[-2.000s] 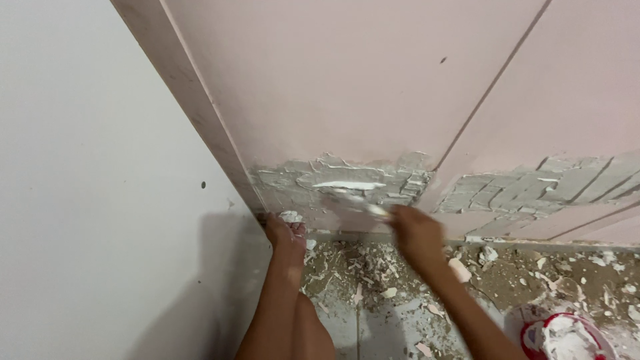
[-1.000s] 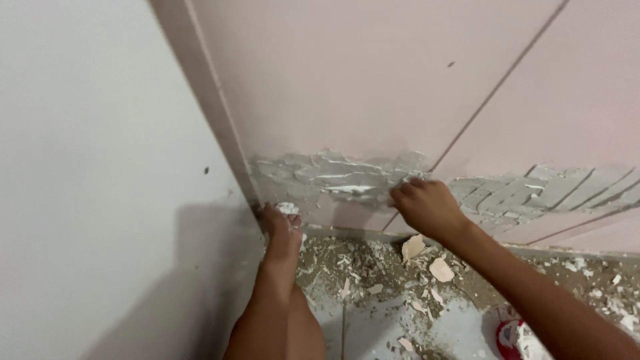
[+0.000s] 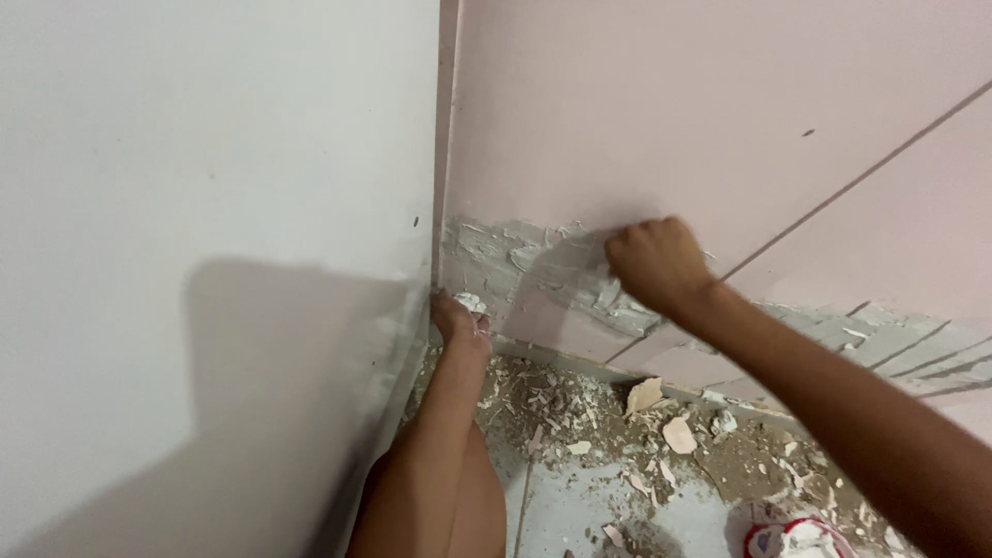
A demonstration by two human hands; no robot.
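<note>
My right hand (image 3: pixel 659 260) is closed in a fist against the rough grey putty band (image 3: pixel 535 260) on the pink wall (image 3: pixel 620 116). In the earlier view it held a light-coloured tool; now its fingers and shadow hide most of whatever is in it. Low in the corner, my left hand (image 3: pixel 463 318) cups a lump of white putty (image 3: pixel 470 302), close to the base of the wall. The putty band is uneven, with ridges and whiter smears, and continues to the right beyond a dark diagonal groove (image 3: pixel 841 190).
A pale wall (image 3: pixel 232 170) fills the left side. Paint flakes (image 3: pixel 680 435) and crumbs lie over dirt and floor tiles (image 3: pixel 573 496) along the wall base. A red-rimmed tub of white putty (image 3: pixel 802 539) stands at the lower right.
The view has turned. My right hand has moved up over the putty band, and the tool seen in it two seconds ago is hidden. My left hand stays in the corner with its putty.
</note>
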